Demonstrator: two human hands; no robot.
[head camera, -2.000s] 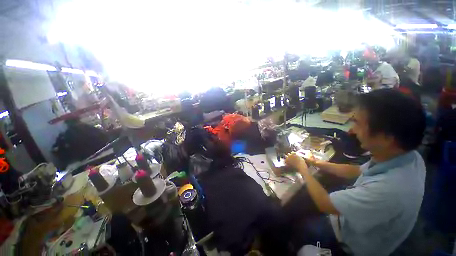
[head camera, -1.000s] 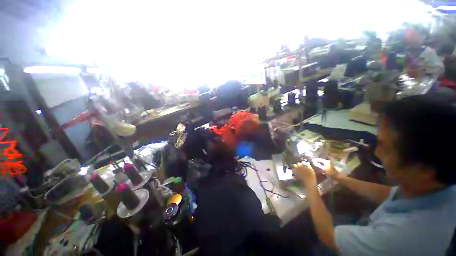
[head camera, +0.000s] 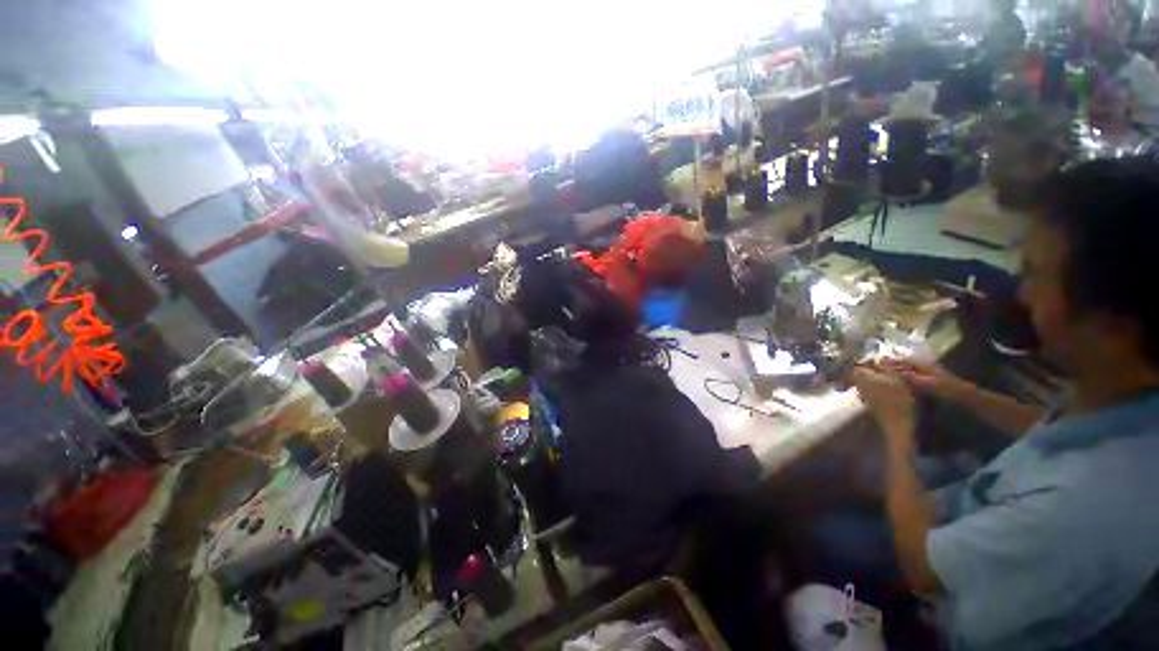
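Note:
Neither of my hands is in the picture. A tan-rimmed basket (head camera: 686, 598) shows at the bottom edge, cut off, with a crumpled white and grey heap (head camera: 625, 636) inside. Dark fabric (head camera: 648, 458) lies in a pile on the table beyond it. To the right, a person in a light blue shirt (head camera: 1049, 521) holds both hands (head camera: 890, 382) at a brightly lit sewing machine (head camera: 813, 318); what the fingers hold is unclear. A thin dark cord (head camera: 737, 397) lies on the white tabletop (head camera: 712, 369).
Thread cones with magenta tips (head camera: 409, 402) stand on white discs at left, beside a yellow-orange ring (head camera: 514, 427). A grey boxy machine (head camera: 299, 547) is near left. A red-orange bundle (head camera: 648, 254) lies behind the dark pile. An orange coiled hose (head camera: 57, 318) hangs far left.
The view has shifted, and the basket now shows at the bottom edge. The neighbour's hands have drawn back from the machine head. The dark cord on the tabletop lies in a different shape.

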